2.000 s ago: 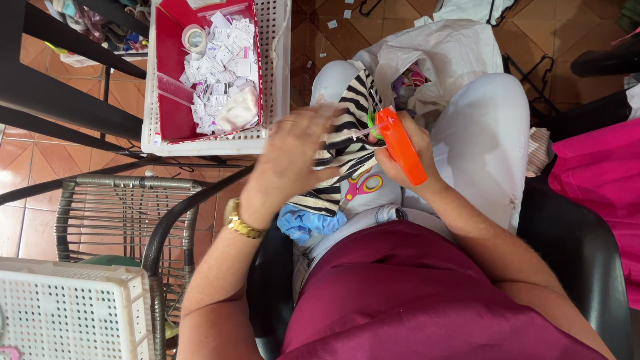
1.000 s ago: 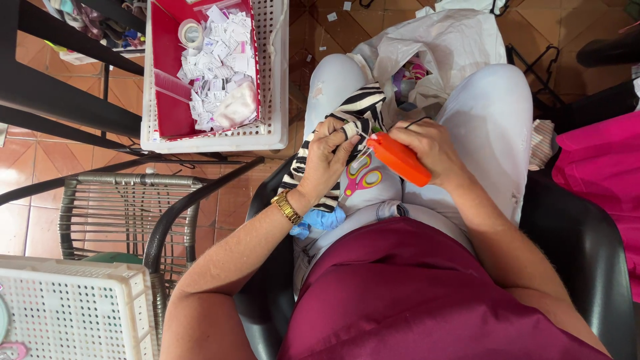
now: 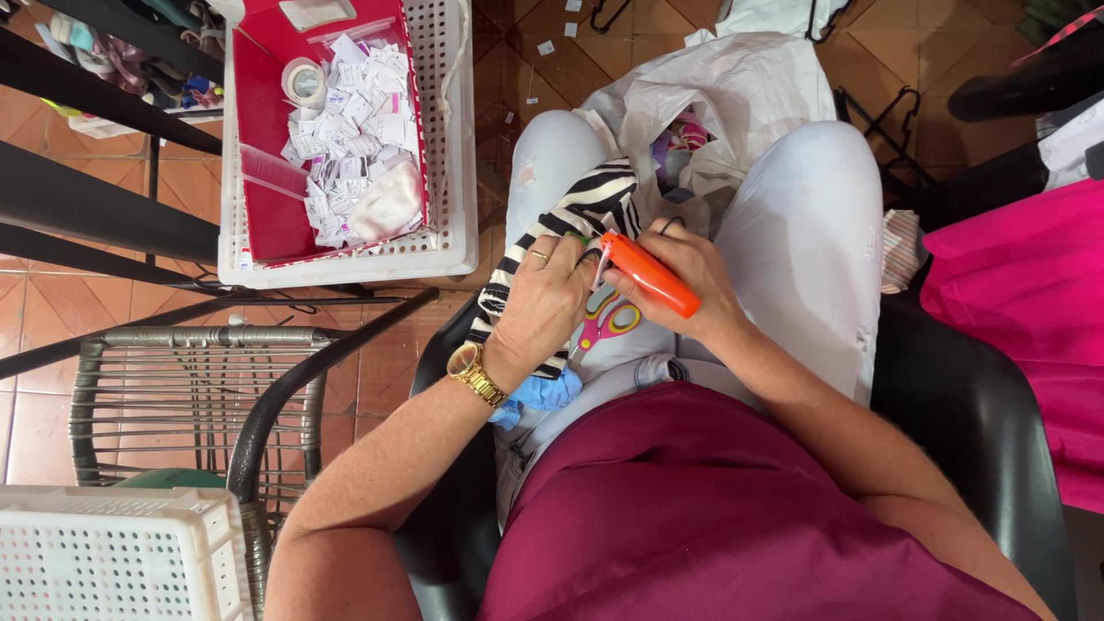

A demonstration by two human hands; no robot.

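A black-and-white striped cloth garment [image 3: 526, 241] lies over my left thigh, and my left hand [image 3: 548, 297] grips it near its right edge. My right hand [image 3: 681, 276] holds an orange tagging gun [image 3: 651, 274], whose front end meets the fingers of my left hand at the fabric. A small green piece shows between the hands; what it is cannot be told. Scissors with pink and yellow handles [image 3: 608, 322] rest on my lap just below the hands. Light blue cloth [image 3: 548, 392] is tucked beside my left wrist, under the striped garment.
At the upper left, a red box [image 3: 267, 194] with many printed tags [image 3: 358, 112] and a tape roll [image 3: 304, 83] sits in a white perforated crate [image 3: 453, 172]. A white plastic bag [image 3: 733, 78] lies beyond my knees. A woven chair [image 3: 198, 405] and another white crate [image 3: 103, 552] stand at left.
Two seconds ago my left hand was raised and spread above the striped garment; it now grips the cloth. The orange gun has tilted from steep to slanting, its front against the left fingers.
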